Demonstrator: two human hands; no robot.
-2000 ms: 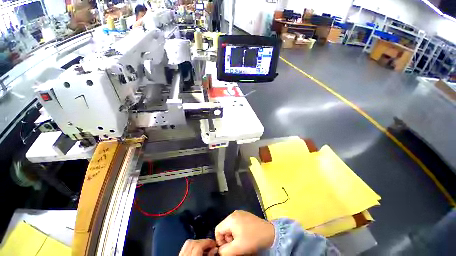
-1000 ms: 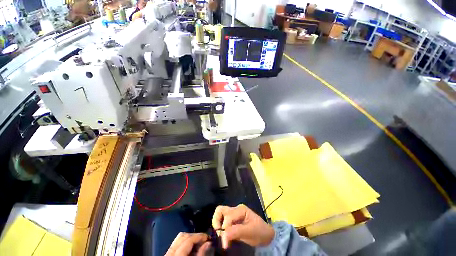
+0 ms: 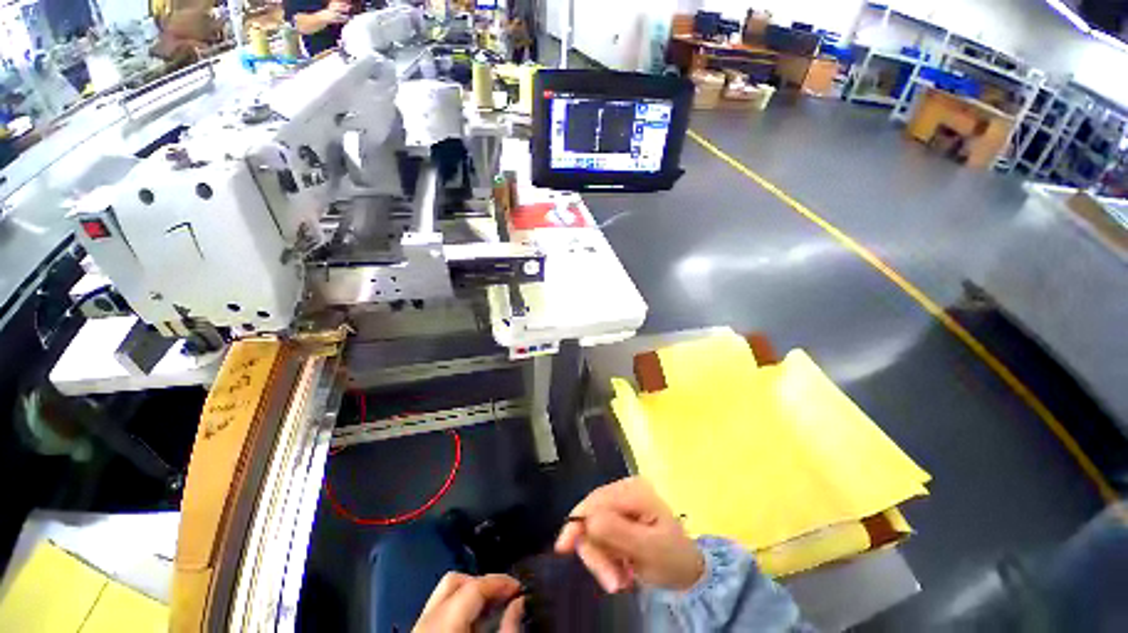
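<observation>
My right hand (image 3: 633,534) is in front of the yellow stack's lower left edge, thumb and index finger pinched on a short dark cord piece (image 3: 575,519). My left hand (image 3: 470,603) is lower and to the left, cut off by the bottom edge, fingertips together on a thin dark piece that looks like black cord. The hands are apart. Whether one cord runs between them cannot be told against the dark background.
A yellow sheet stack (image 3: 767,445) with brown ends lies on a low stand at right. A long tan fixture (image 3: 229,458) and the white sewing machine (image 3: 204,254) are at left. A control screen (image 3: 609,130) stands behind. A red loop (image 3: 455,464) hangs below the machine.
My hands have moved apart, the right one up and rightward. The loose curved black cord seen earlier on the yellow stack no longer shows there, apart from a possible tiny dark bit beside my right hand.
</observation>
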